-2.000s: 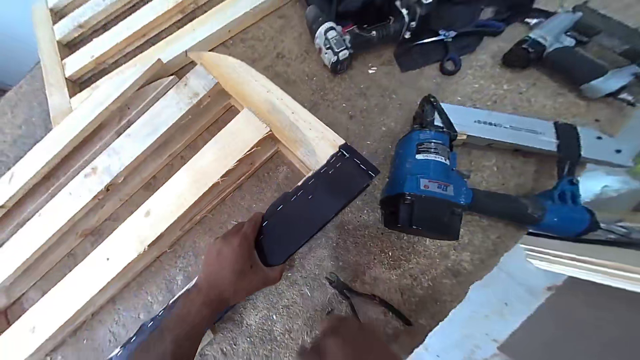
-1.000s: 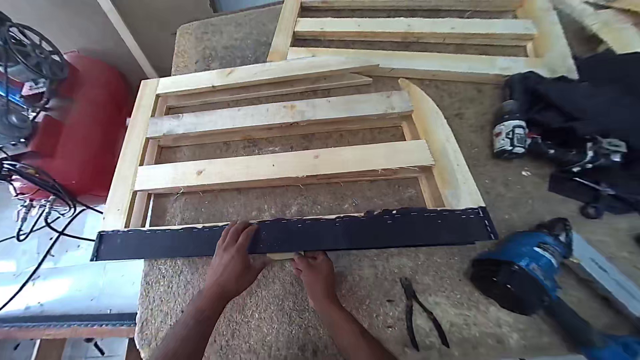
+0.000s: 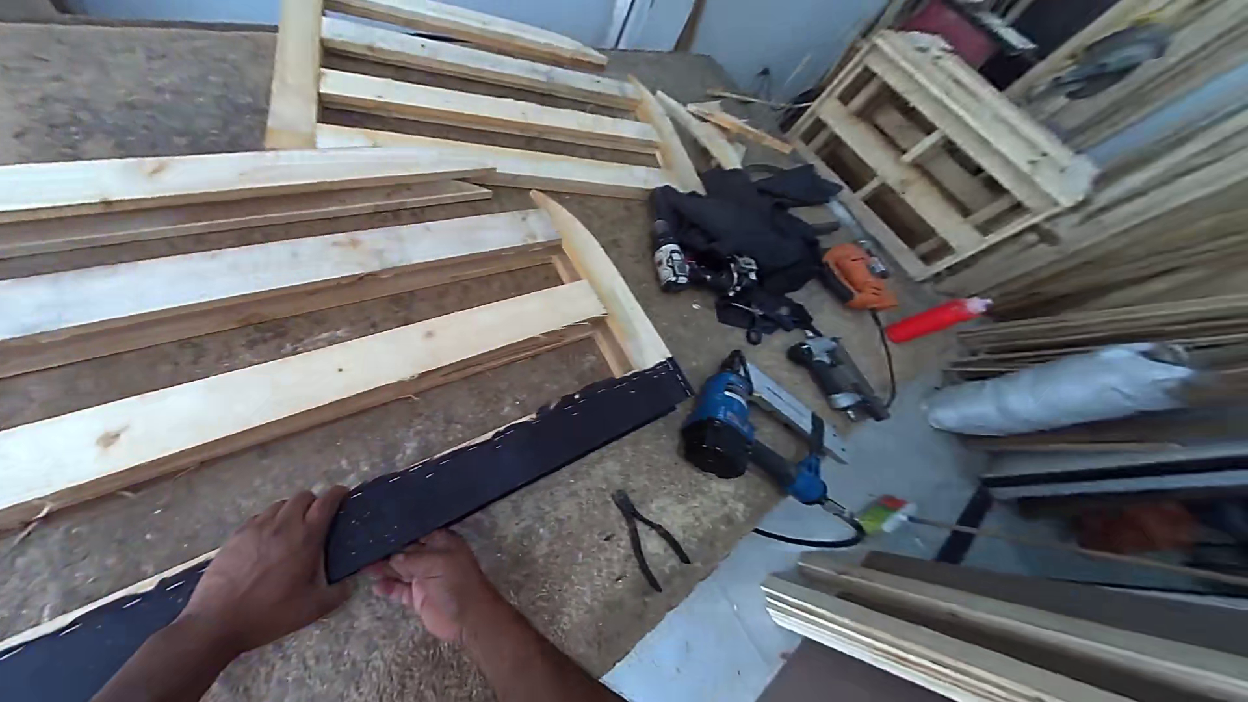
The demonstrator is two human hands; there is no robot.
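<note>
A slatted wooden frame (image 3: 468,363) lies on the worktop, its near rail covered in stapled dark fabric (image 3: 507,458). My left hand (image 3: 278,565) grips this covered rail, fingers over its top edge. My right hand (image 3: 434,580) is at the rail's near lower edge, fingers curled against it; its fingertips are partly hidden. Right of my right hand lie pincers (image 3: 648,538) with dark handles, parted. Beyond them a blue pneumatic nail gun (image 3: 720,419) rests near the covered rail's end, its hose running right.
Farther back are another slatted frame (image 3: 487,97), black cloth (image 3: 736,219), a cordless drill (image 3: 673,263), an orange power tool (image 3: 858,276), a grey air stapler (image 3: 837,375) and a red bottle (image 3: 936,320). Stacked boards (image 3: 975,634) stand at the lower right, a wooden crate-like frame (image 3: 907,146) at the back right.
My right hand, near the pincers two seconds ago, is now at the rail's lower edge, as it was one second ago. My left hand stays on the rail. The view has swung widely.
</note>
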